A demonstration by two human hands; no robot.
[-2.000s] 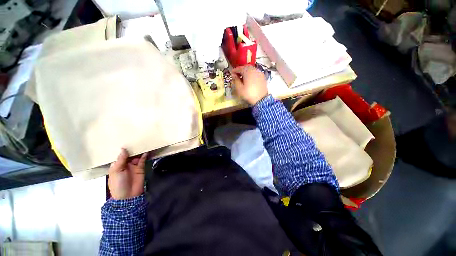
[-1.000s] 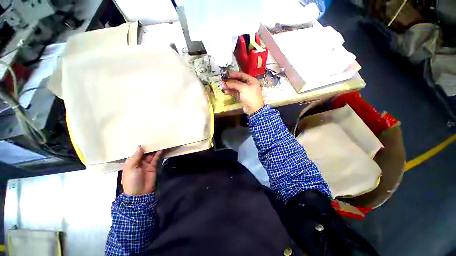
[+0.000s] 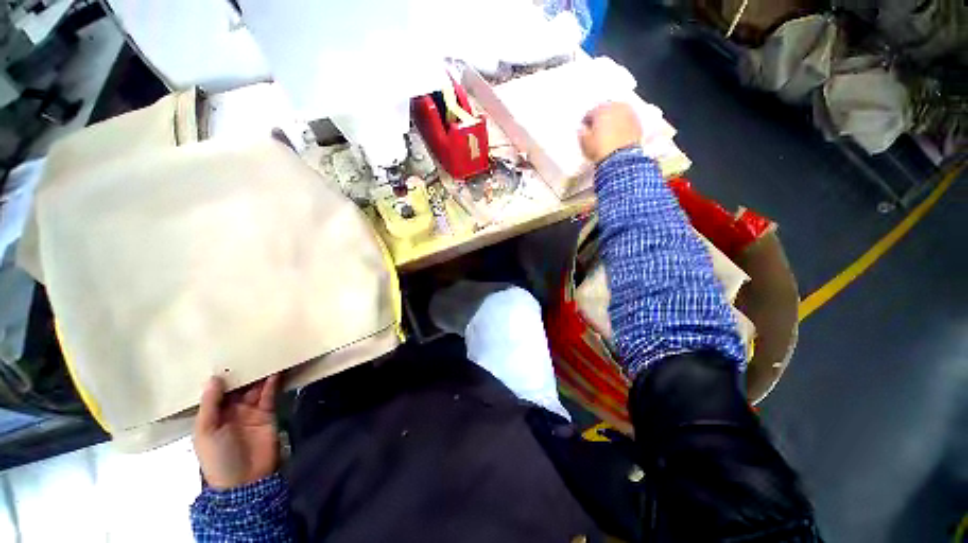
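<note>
A beige bag body with a yellow edge lies flat at the left, partly over the machine table. My left hand grips its near open edge, thumb on top and fingers beneath. My right hand is over the white sheets in the pink-sided box at the table's right end. Its fingers are curled, and whether it holds anything cannot be told. A small dark dot shows near the bag's mouth.
The sewing machine's metal parts and a yellow bed area are at the table edge. A red tape dispenser and loose hardware are beside them. A carton with beige bags stands on the floor at right.
My right hand has moved from the machine's metal parts rightward to the white sheets. My left hand still grips the bag. The camera view has shifted.
</note>
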